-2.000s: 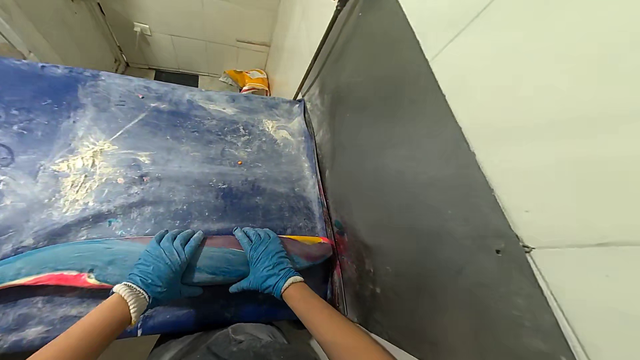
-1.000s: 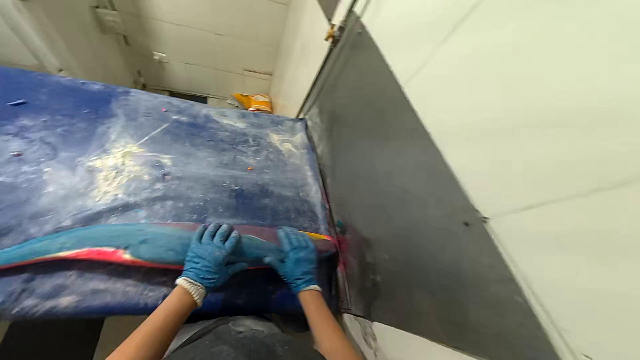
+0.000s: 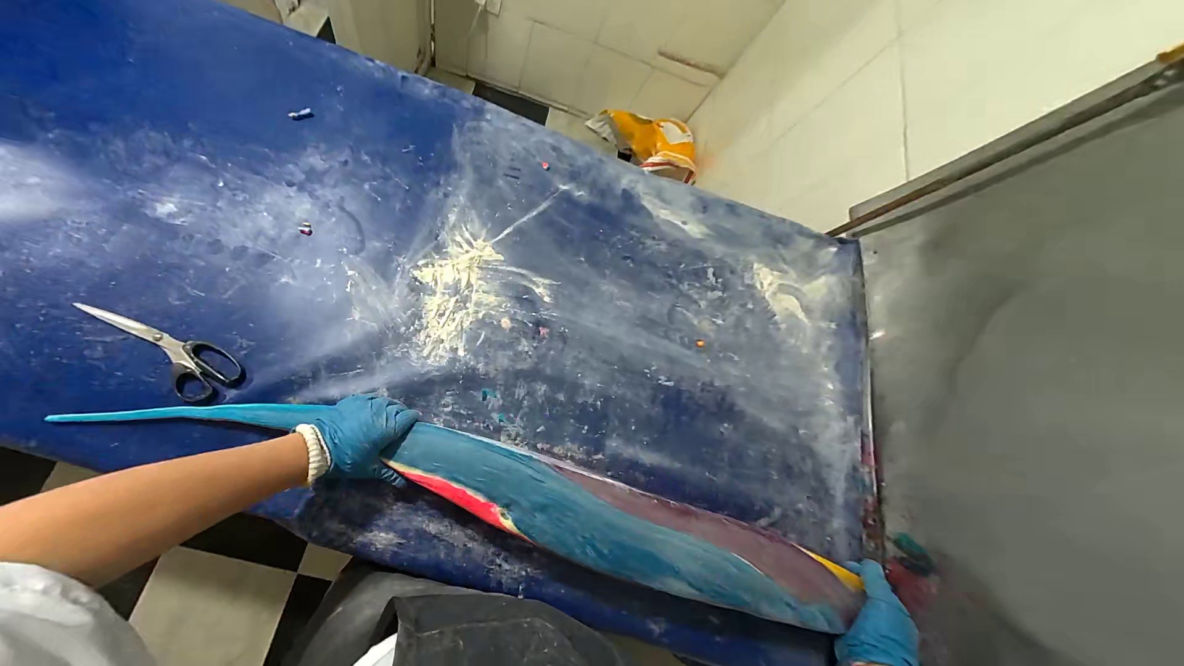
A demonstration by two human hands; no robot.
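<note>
A long pliable roll (image 3: 610, 518), streaked teal, dusky purple, red and yellow, lies along the near edge of the blue table and tapers to a thin pale-blue tip at the left. My left hand (image 3: 359, 438), in a blue glove over a white knitted cuff, is wrapped around the roll where it narrows. At the thick right end, my right hand (image 3: 877, 618), also blue-gloved, grips the roll by its end; its fingers are partly hidden. Scissors with black handles (image 3: 192, 356) rest on the table just above the thin part, left of my left hand.
The blue table (image 3: 629, 296) carries whitish residue (image 3: 462, 287) and small coloured bits (image 3: 305, 228). A grey panel (image 3: 1027, 407) borders its right edge. Beyond the far edge are a yellow-orange bag (image 3: 652, 143) and a tiled wall (image 3: 832, 83). Checkered floor (image 3: 213, 601) shows below.
My hands have moved from close together on the roll to far apart, the left one leftward and the right one to the right end. The view has shifted left, bringing the scissors and thin tip into sight.
</note>
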